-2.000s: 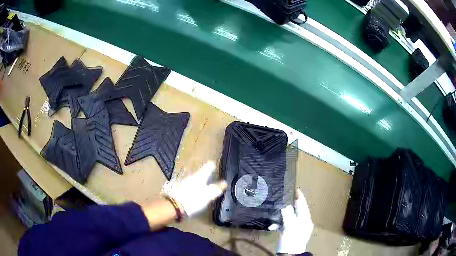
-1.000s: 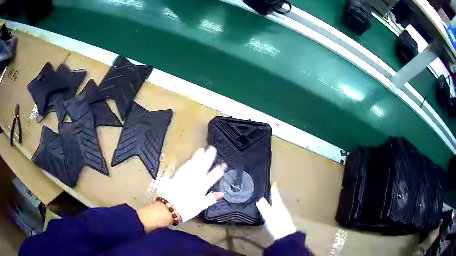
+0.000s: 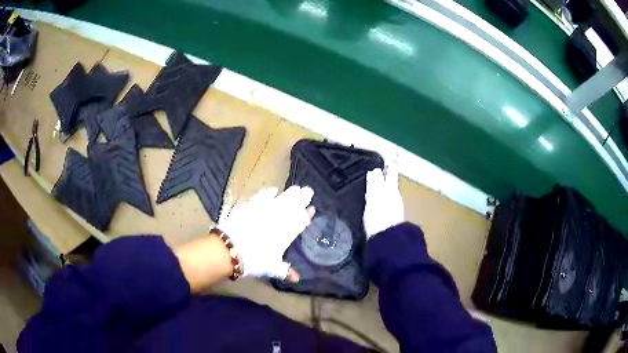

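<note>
A black speaker cabinet (image 3: 335,148) lies on its back on the bench in front of me, with a grille (image 3: 337,207) over its front. The grey woofer (image 3: 326,239) shows dully through the mesh. My gloved left hand (image 3: 265,231) lies palm down at the cabinet's left edge, its fingers spread over the grille. My gloved right hand (image 3: 383,200) rests along the cabinet's upper right edge, fingers together. Neither hand is closed round anything. Several loose grilles (image 3: 204,163) overlap in a pile on the left of the bench.
Several black cabinets (image 3: 544,255) stand close together at the right. Pliers (image 3: 32,148) lie open at far left, near bagged small parts (image 3: 17,45). A thin cable (image 3: 348,327) runs below the cabinet. The green conveyor (image 3: 289,62) with white rails passes behind the bench.
The grille, earlier tilted up at the right, now lies flat on the cabinet. My right hand has moved from the lower right up along the right edge. My left hand has moved onto the grille's left side.
</note>
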